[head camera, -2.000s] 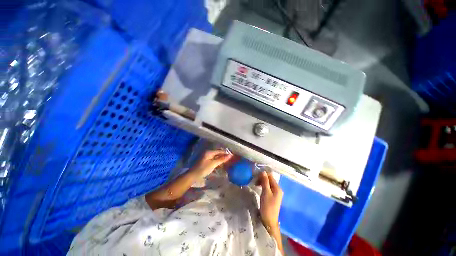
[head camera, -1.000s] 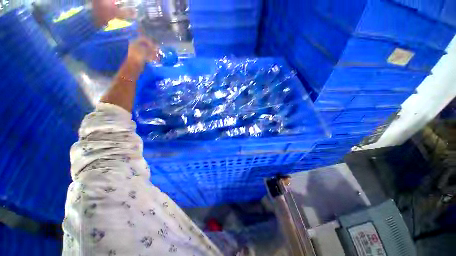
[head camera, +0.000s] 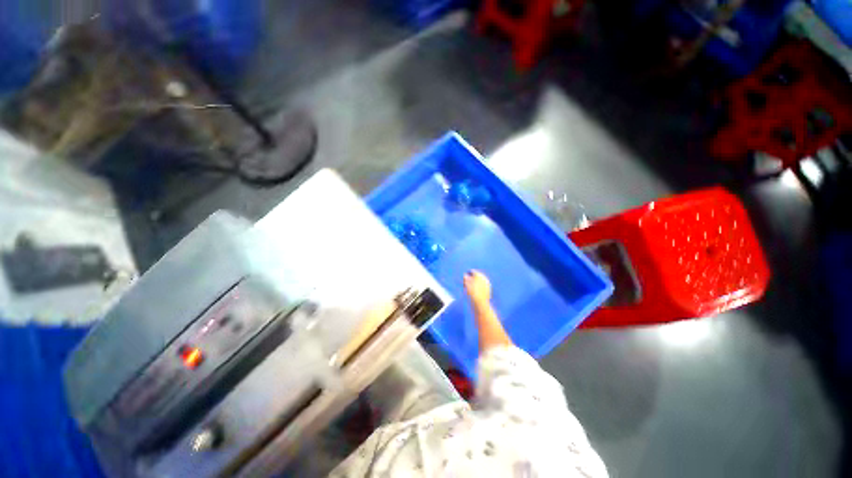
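Note:
The shallow blue supply tray (head camera: 584, 271) sits tilted in view beside the sealer. A few bagged blue items (head camera: 470, 196) lie at its far end, with more near its sealer-side wall. My right hand (head camera: 478, 288) is over the tray's nearer part, small and blurred, apart from the bagged items. No item shows in it, but its finger posture is unclear. The grey-green heat sealer (head camera: 159, 327) is at the lower left with its red switch lit. Its sealing bar (head camera: 369, 336) runs along the front edge. My left hand is out of view.
A red plastic stool (head camera: 712, 250) stands right of the tray. More red stools (head camera: 785, 107) are at the upper right. A dark round stand base (head camera: 278, 147) is on the floor behind the sealer. A pale surface (head camera: 56, 224) is at the far left.
The view has swung from the crate filled with glossy bags to the supply tray. My left hand, earlier over that crate beside a blue item, has left view; my right hand now shows over the tray.

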